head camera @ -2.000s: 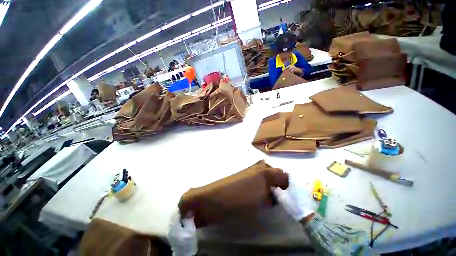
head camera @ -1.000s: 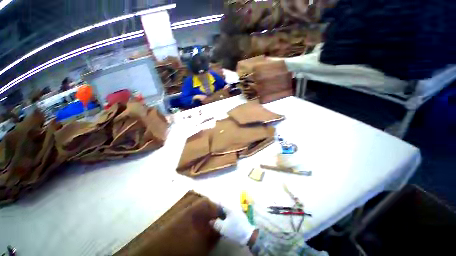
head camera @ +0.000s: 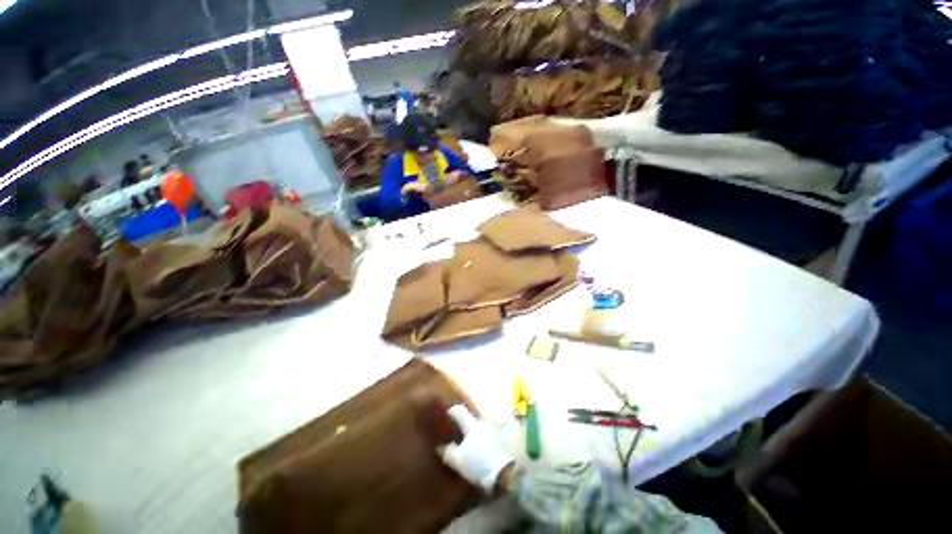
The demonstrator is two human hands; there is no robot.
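A brown bag body (head camera: 350, 454) lies flat at the near edge of the white-covered table, with a tiny pale gold dot on its panel. My right hand (head camera: 478, 448), in a white glove, is at the bag's right edge, with fingers on the brown fabric. The bag's lower part is cut off by the picture's edge. My left hand is not in view.
Right of my right hand lie a green handle (head camera: 532, 431), a yellow tool (head camera: 521, 396) and black and red snips (head camera: 611, 419). Beyond are a tan block (head camera: 542, 347), a brush (head camera: 601, 340), a cup (head camera: 602, 313), bags (head camera: 501, 273) and a crumpled heap (head camera: 240, 261). A person sits across the table.
The view has swung right. The bag, earlier raised and bunched between both hands, now lies flatter with its gold dot showing. My left hand has gone out of view.
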